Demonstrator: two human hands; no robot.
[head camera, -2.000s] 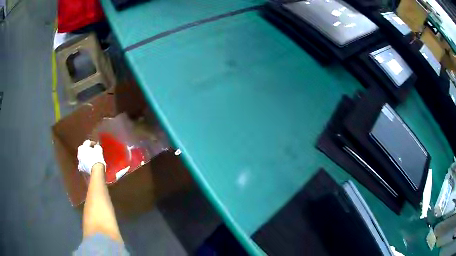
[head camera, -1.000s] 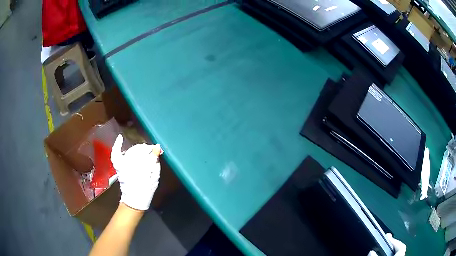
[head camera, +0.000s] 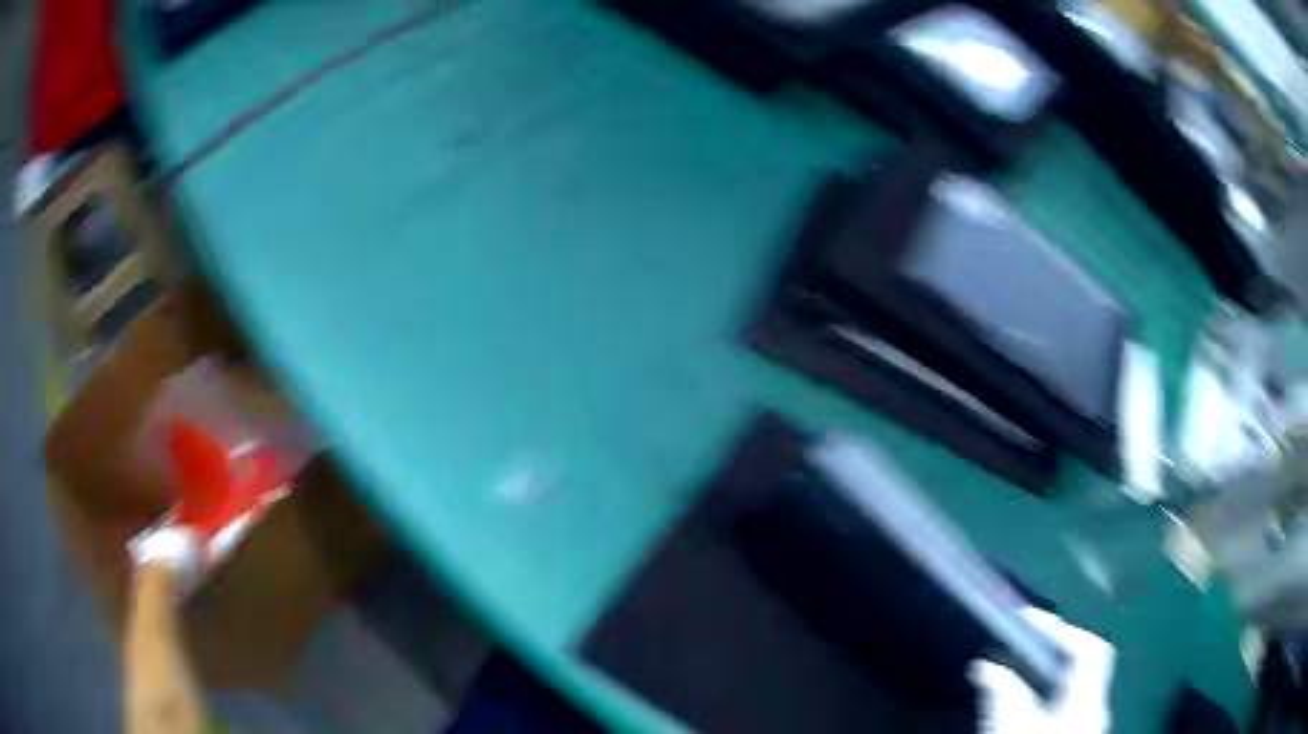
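The frame is blurred. A mini laptop (head camera: 918, 545) stands tilted on a black foam pad (head camera: 689, 617) at the lower right, its pale edge turned up. My right hand (head camera: 1054, 681), in a white glove, grips its far lower corner. My left hand (head camera: 165, 552), in a white glove, is small and blurred at the lower left, at the rim of a brown carton (head camera: 258, 617) with red and clear plastic inside. Whether its fingers hold anything cannot be told.
Stacked black pads with a closed laptop (head camera: 1011, 287) lie on the green mat (head camera: 545, 273) at right. A white strip (head camera: 1140, 423) lies beside them. More laptops on pads line the upper right. A stool (head camera: 108, 251) stands behind the carton.
My left hand has moved from the bench edge back down and left to the carton. My right hand shows more fully at the laptop. The view has shifted, so the bench sits further left.
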